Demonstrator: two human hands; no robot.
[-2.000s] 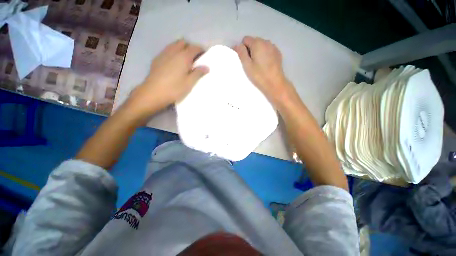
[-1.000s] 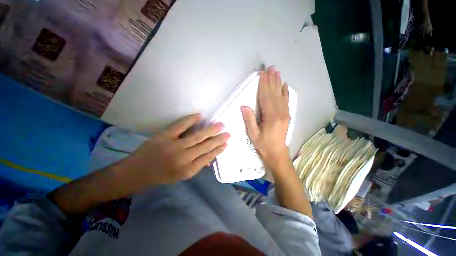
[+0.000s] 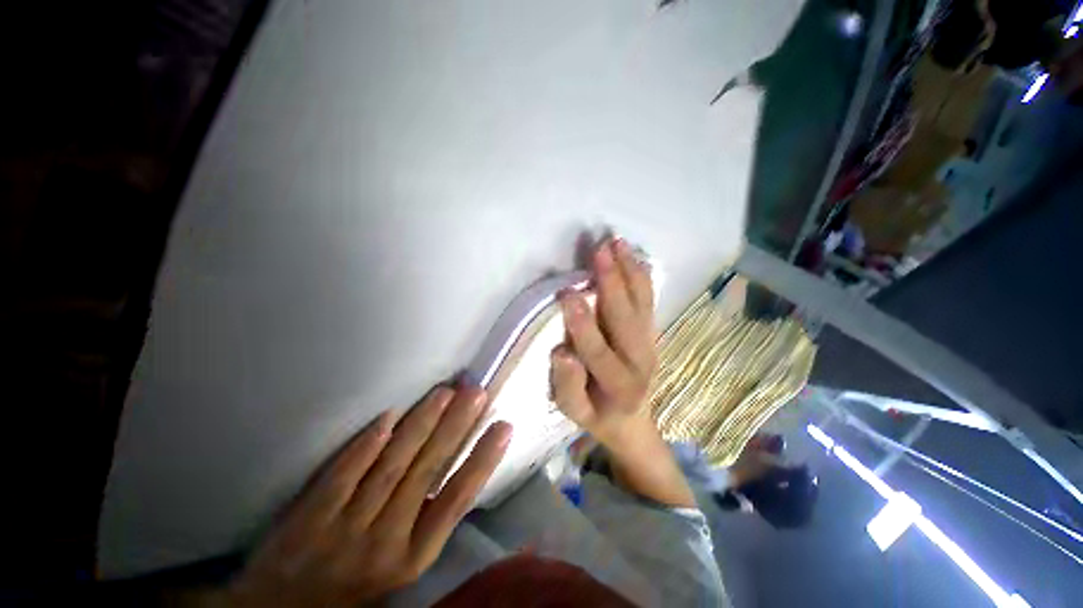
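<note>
A white closed unit [image 3: 520, 378] lies on the off-white work sheet [image 3: 344, 178], washed out by glare. A thin seam line runs along its curved far edge. My left hand [image 3: 386, 511] lies with spread fingers across its near-left edge. My right hand [image 3: 612, 350] presses on its right part, fingertips at the far edge, thumb bent. Neither hand visibly grips it. Both hands cover parts of the unit, and no print on it can be made out.
A stack of cream-white covers [image 3: 730, 374] leans at the right, beyond my right hand. A grey metal bar [image 3: 831, 309] runs behind it. A dark green surface [image 3: 790, 131] lies beyond the sheet's far edge. A lit tube lamp shows at lower right.
The view has tilted and turned. From holding the piece's far edge, my hands moved onto its top. Since one second ago, my left hand has shifted to the near-left edge and my right fingers have bent.
</note>
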